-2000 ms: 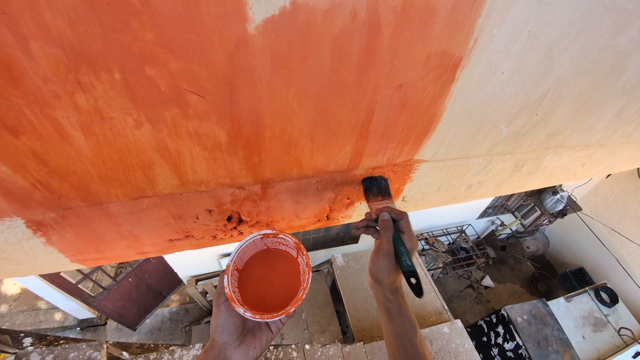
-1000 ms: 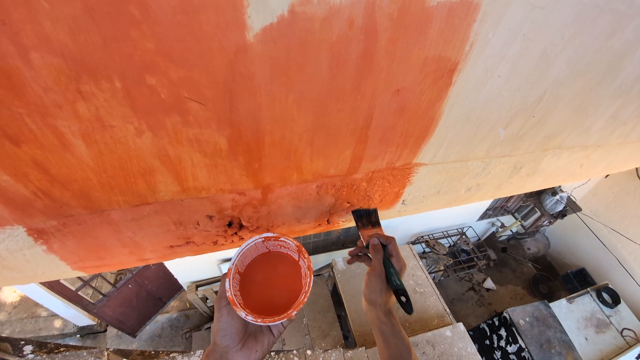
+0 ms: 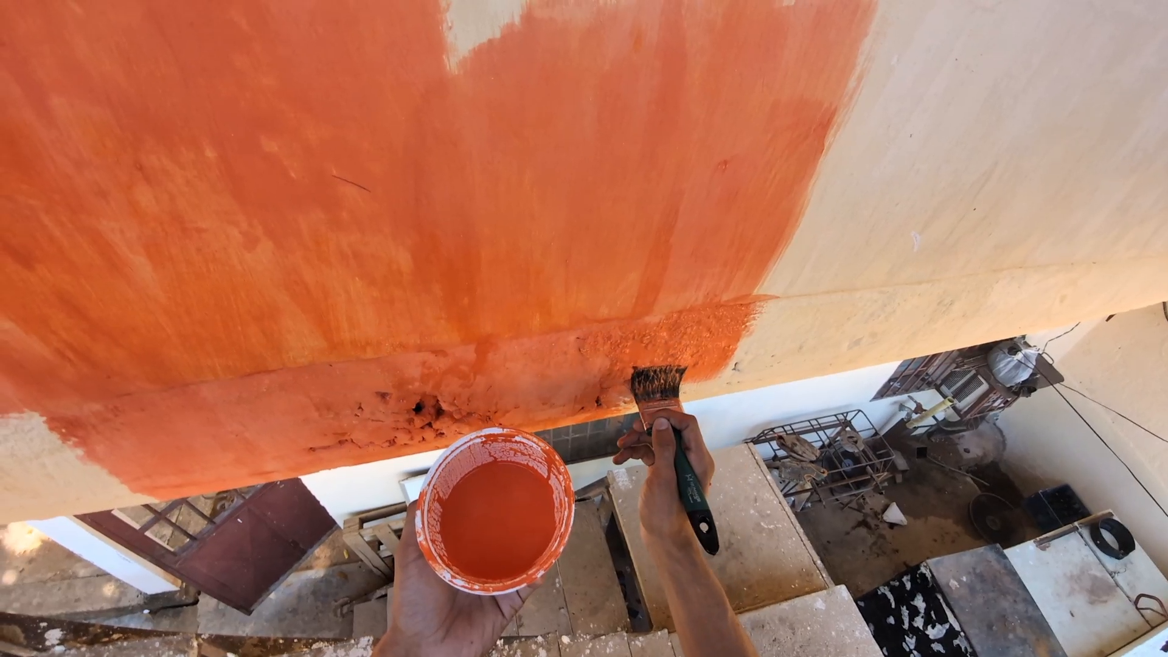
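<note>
A round plastic tub of orange paint [image 3: 497,520] rests in my left hand [image 3: 447,602], its rim smeared with paint. My right hand [image 3: 673,465] grips a paintbrush [image 3: 691,488] with a dark green handle, its wide dark bristles pointing up at the lower edge of the wall. The wall [image 3: 547,201] is orange across the left and middle, and cream on the right. Rough, pitted patches with small holes run along its lower band. The brush is right of the tub and apart from it. Whether the bristle tips touch the wall edge, I cannot tell.
Far below lie a maroon door [image 3: 228,543], a metal wire rack [image 3: 826,456], a satellite-dish-like or lamp-like metal piece [image 3: 1011,362] and a pale slab [image 3: 721,538]. A black ring [image 3: 1112,538] sits on a whitish surface at the lower right. Thin cables hang along the right side.
The brush has moved from the wall's lower band near the orange patch's right end down to the lower edge, then slightly up again. The left hand holds the tub in about the same place.
</note>
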